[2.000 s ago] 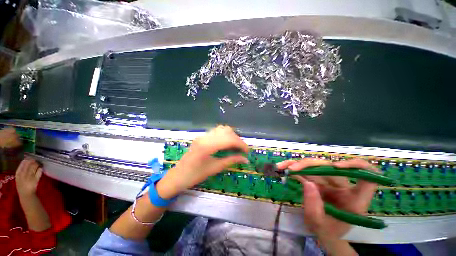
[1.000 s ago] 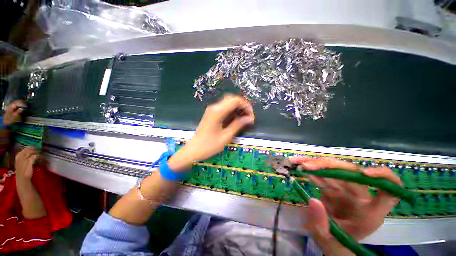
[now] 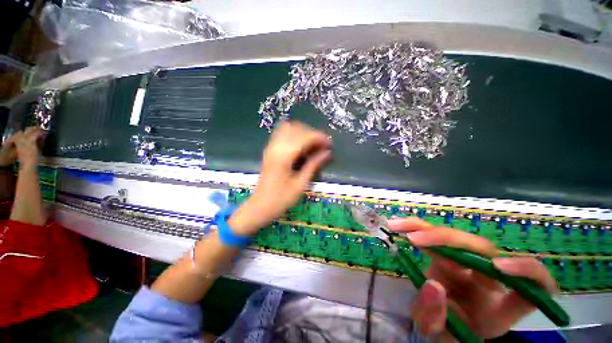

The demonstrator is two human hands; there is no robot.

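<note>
My left hand (image 3: 288, 167), with a blue strap (image 3: 230, 228) on its wrist, is over the dark green mat just below the silver heap. Its fingers are curled and blurred; I cannot tell if they hold a part. My right hand (image 3: 470, 275) holds the green-handled pliers (image 3: 373, 222), handles spread, their silver jaws over the green circuit board panels (image 3: 322, 244). The heap of small shiny metal parts (image 3: 396, 94) lies on the mat (image 3: 523, 134) beyond the boards.
A lined clear tray (image 3: 178, 114) lies left of the heap, beside a white stick (image 3: 138, 106). A clear plastic bag (image 3: 114, 27) is at the upper left. Metal rails (image 3: 147, 218) run left of the panels. A person in red (image 3: 40, 268) works at the far left. A dark cord (image 3: 370, 295) hangs below the panels.
My left hand has moved from the boards up and right to near the heap. The pliers have left the left fingers and tilted, jaws up-left. The other person's hands have moved up to the mat.
</note>
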